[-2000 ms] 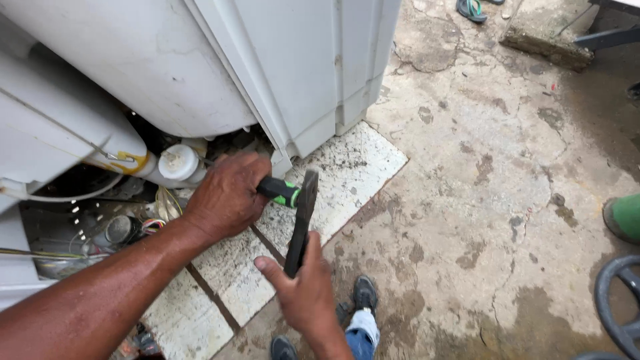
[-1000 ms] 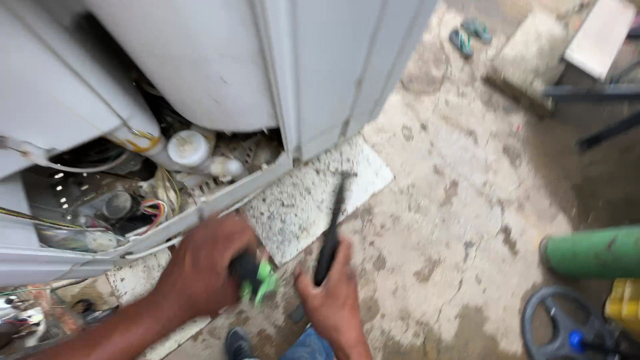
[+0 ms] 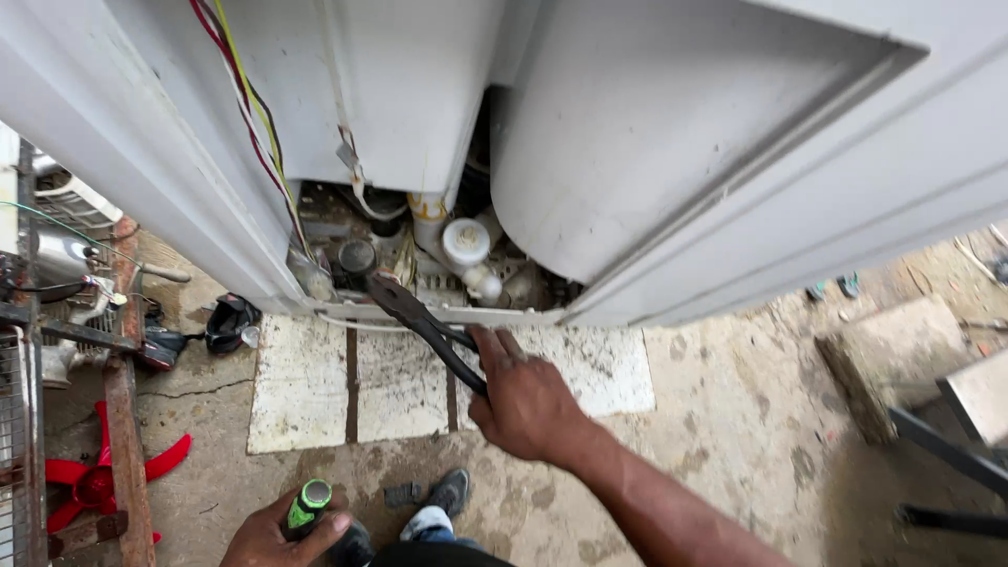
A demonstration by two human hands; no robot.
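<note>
My right hand (image 3: 524, 398) grips the black handles of a pair of pliers (image 3: 425, 327), whose dark jaws are at the lower opening of a white washing machine cabinet (image 3: 661, 311). My left hand (image 3: 276, 535), low in the view, holds a black and green cylindrical handle (image 3: 309, 504); the rest of that tool is hidden. Inside the opening sit a white plastic round cap (image 3: 465, 241), a dark round part (image 3: 357, 257) and white drain fittings. A bundle of coloured wires (image 3: 256, 118) hangs down on the left.
The cabinet stands by a stained white board (image 3: 307, 394) on the concrete floor. At left are a rusty metal frame (image 3: 130, 441), a red fan blade (image 3: 94, 484) and black shoes (image 3: 232, 323). A concrete block (image 3: 898, 354) and dark metal bars (image 3: 949, 449) lie at right.
The two hands have moved apart. My right hand has brought the pliers to the cabinet's opening, while my left hand is lower, away from it, with the green and black handle. The view has swung left.
</note>
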